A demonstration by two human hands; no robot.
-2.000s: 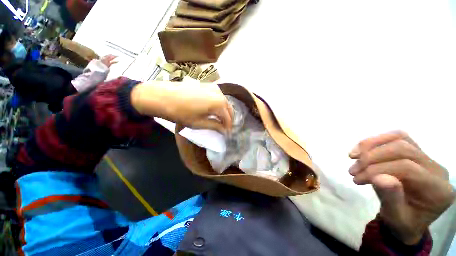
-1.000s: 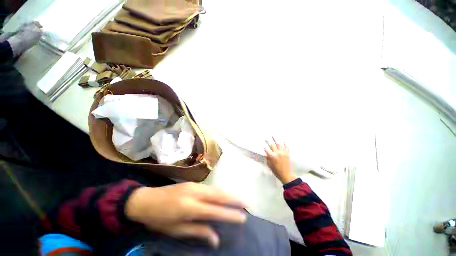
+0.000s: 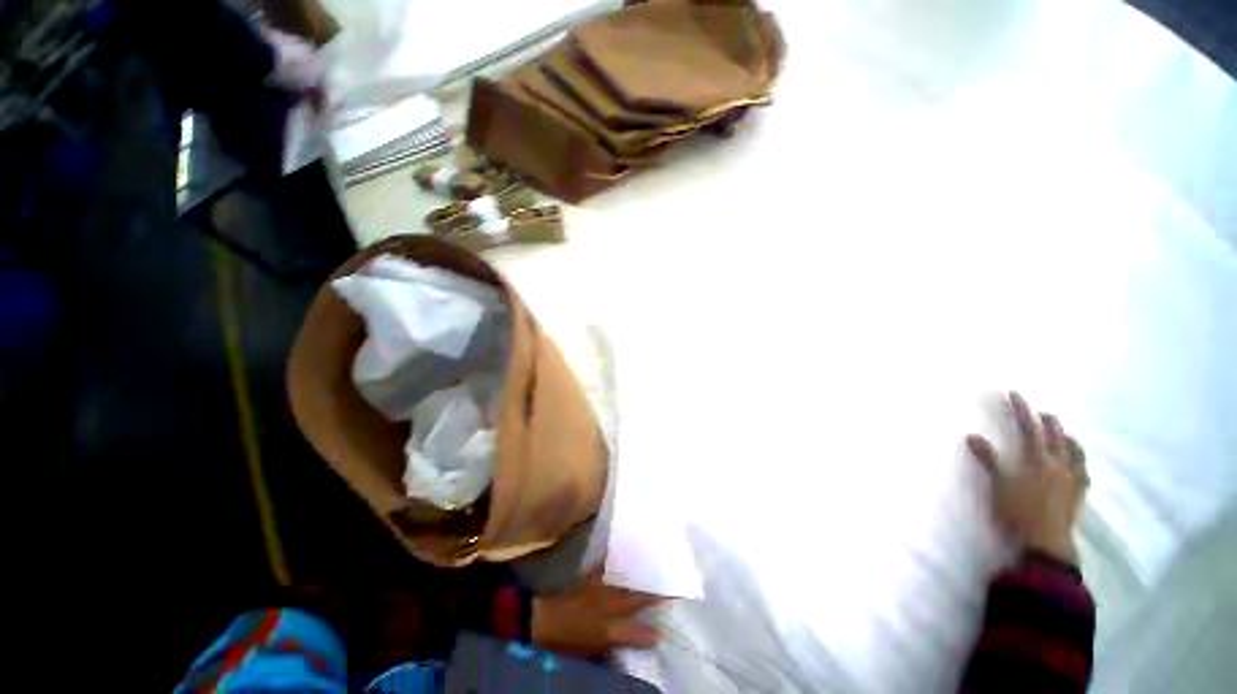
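Observation:
A brown bag (image 3: 550,454) stands open at the table's near left edge, with crumpled white paper (image 3: 427,325) inside. My left hand (image 3: 590,617) is low in the view, just below the bag, beside the corner of a white sheet (image 3: 651,553). Its fingertips are blurred against the white, so I cannot tell if they pinch the paper. My right hand (image 3: 1038,475) lies on the glaring white paper at the right, fingers apart. The glare hides most sheet edges.
Flat brown bags (image 3: 651,82) overlap at the back. Rolled olive straps (image 3: 495,217) with white wraps lie behind the open bag. Narrow white paper stacks (image 3: 387,136) are at the left edge. Another person's sleeve (image 3: 301,102) shows at upper left. The dark floor has a yellow line (image 3: 242,393).
My left hand has left the paper inside the bag and moved down to the table's near side. My right hand has moved onto the white paper, farther right than one second ago.

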